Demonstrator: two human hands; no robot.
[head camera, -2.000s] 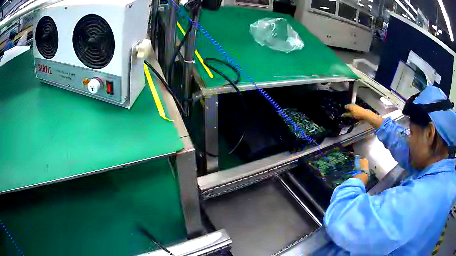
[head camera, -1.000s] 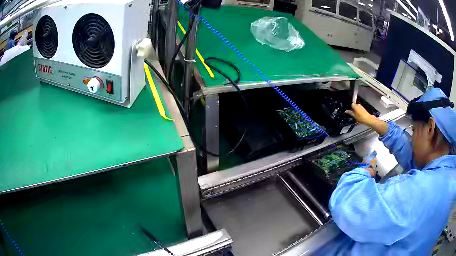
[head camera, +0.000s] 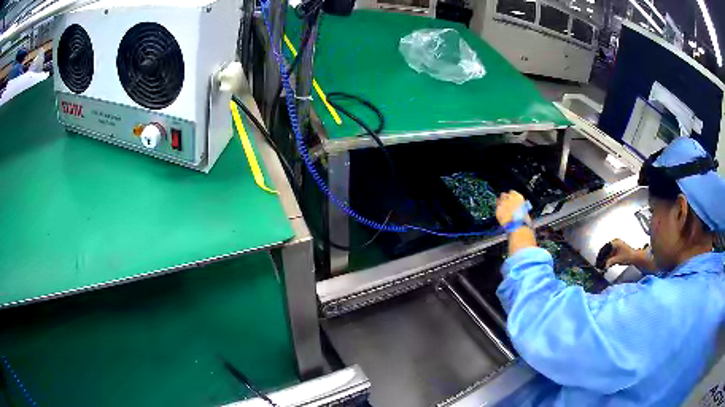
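Note:
Neither of my hands is in the picture. The white ionizing air blower (head camera: 143, 75) with two round black fans stands nearest in front of me, on the green-topped bench (head camera: 119, 215) at left. The metal conveyor rail (head camera: 397, 276) runs from the middle towards the right. A green circuit board (head camera: 574, 276) lies on the conveyor at right, partly hidden by another person's arm.
Another person in blue (head camera: 588, 334) works at right, one hand at a bin of greenish parts (head camera: 472, 195), the other holding something black. A clear plastic bag (head camera: 442, 56) lies on the far bench (head camera: 374, 87). A blue coiled cord (head camera: 319, 184) hangs across.
The other person's near arm has moved up from the board to the bin, and the far hand has come down to the conveyor. The blue cord now hangs lower and further left.

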